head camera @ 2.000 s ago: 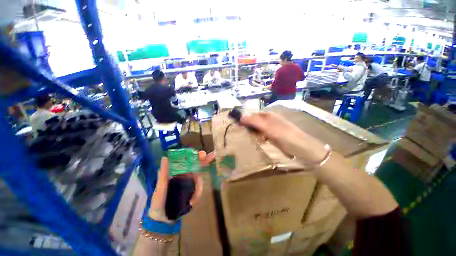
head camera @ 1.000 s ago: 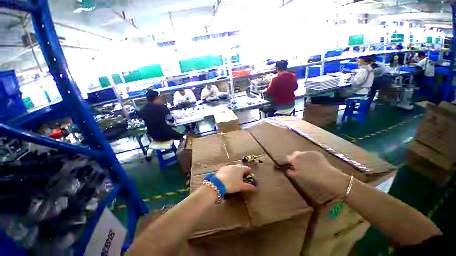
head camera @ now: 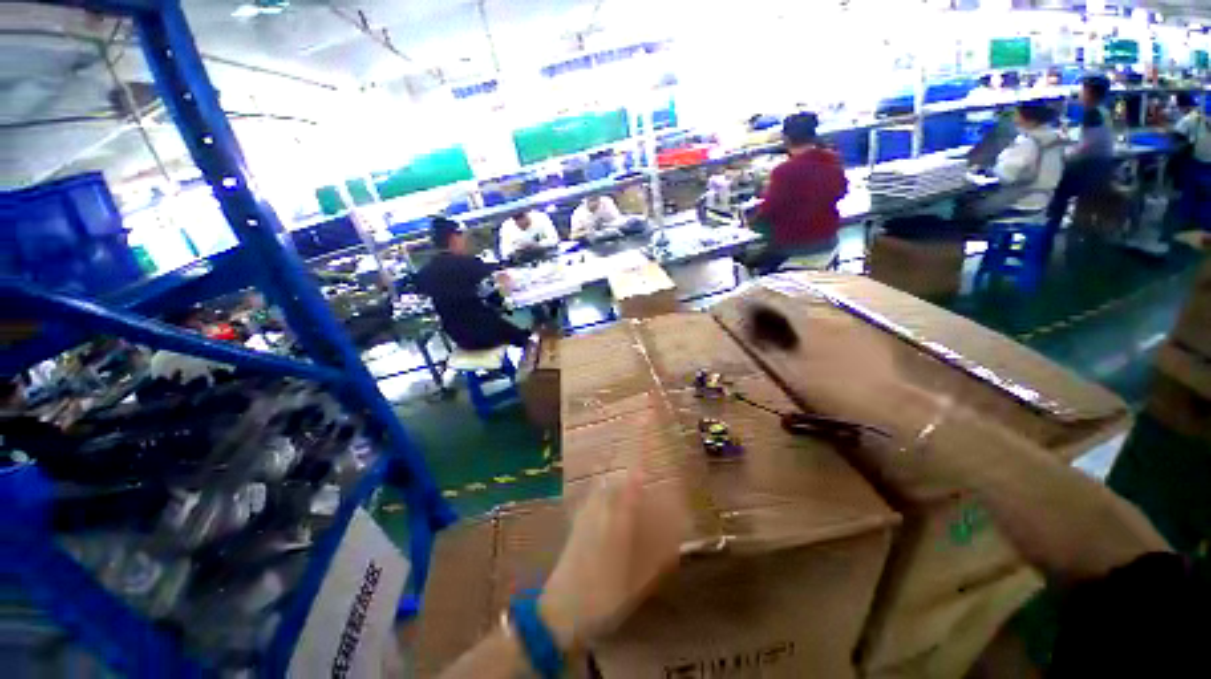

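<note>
Two small circuit boards with yellow and dark parts lie on top of a large brown carton [head camera: 611, 398]: a nearer board [head camera: 719, 438] and a farther board [head camera: 709, 383]. A thin black cord [head camera: 830, 426] lies to their right, partly under my right arm. My right hand [head camera: 843, 365] is blurred above the carton, with a dark object [head camera: 772, 325] at its fingertips. My left hand [head camera: 631, 537] is blurred over the carton's near edge, and nothing shows in it.
A blue rack [head camera: 252, 239] stands at the left, holding many dark and clear bagged parts [head camera: 199, 491]. Another carton [head camera: 930, 332] adjoins at the right. Several people sit or stand at benches beyond. More cartons [head camera: 1182, 385] stand at the far right.
My left hand has moved back towards me, away from the nearer board, leaving it on the carton. My right hand has lifted, and a dark object now shows at its fingertips. The view has shifted.
</note>
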